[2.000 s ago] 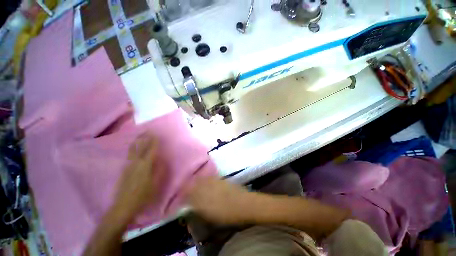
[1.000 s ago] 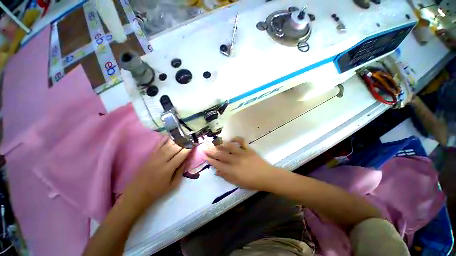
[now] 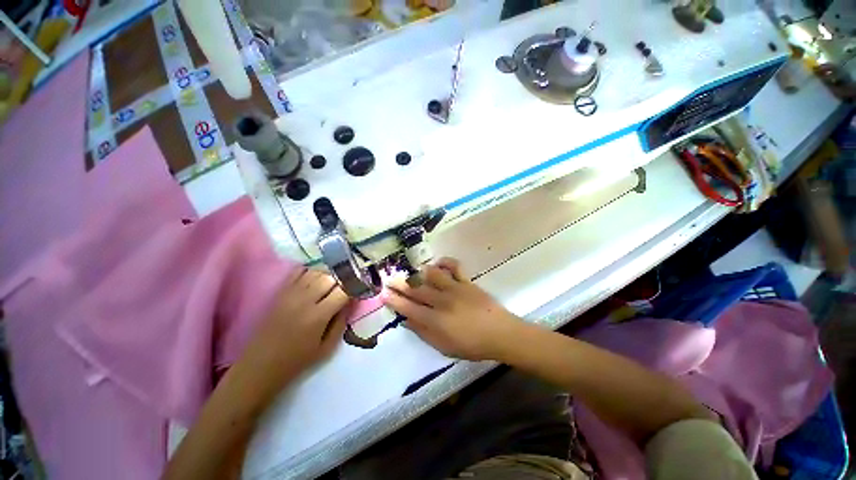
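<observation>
A pink garment panel (image 3: 178, 291) lies on the left of the white table, and its edge runs under the lit presser foot of the white sewing machine (image 3: 375, 202). My left hand (image 3: 305, 314) lies on the cloth just left of the foot, fingertips pressing it down. My right hand (image 3: 450, 309) is at the right of the foot, fingers bent, fingertips at the pink edge. A small strip of pink shows between the hands. The needle is too small to make out behind the shiny metal guard (image 3: 343, 262).
Orange-red handled scissors (image 3: 718, 173) lie at the table's right end. A blue crate (image 3: 826, 431) at lower right holds a crumpled pink heap (image 3: 765, 370). Brown surface with printed tape (image 3: 200, 127) is at upper left. Part of a person is at the right edge.
From two seconds ago, both hands have moved up to the presser foot and brought the pink edge there. Over the last second the hands have hardly moved; the view has shifted slightly.
</observation>
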